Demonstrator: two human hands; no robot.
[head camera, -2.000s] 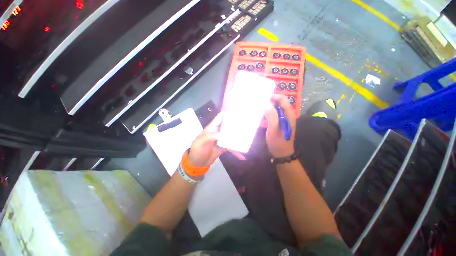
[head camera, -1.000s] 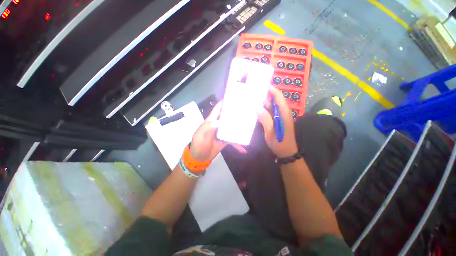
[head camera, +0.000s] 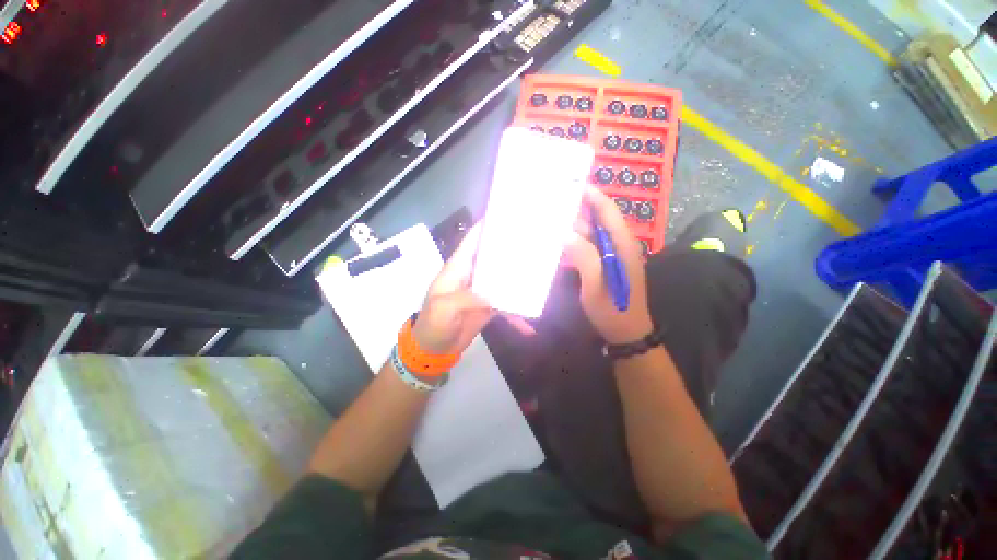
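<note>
A bright, washed-out smartphone (head camera: 532, 224) is held upright between both hands over the lap. My left hand (head camera: 450, 312) grips its left edge and lower corner. My right hand (head camera: 614, 268) touches its right edge and also holds a blue pen (head camera: 610, 263). The screen content cannot be read. An orange-red tray (head camera: 670, 93) lies on the floor beyond the phone, with small dark round parts in twos and threes in its slots. The phone and right hand hide part of the tray.
A clipboard (head camera: 377, 287) with white paper lies left of the lap, and a white sheet (head camera: 476, 427) lies over the leg. Black racks stand left and lower right. A taped pale box (head camera: 186, 459) is at lower left, a blue stool (head camera: 918, 219) at right.
Since two seconds ago the view has shifted slightly, and the tray appears a little higher. A dark patch seen on the phone screen one second ago is gone. Both hands keep their hold.
</note>
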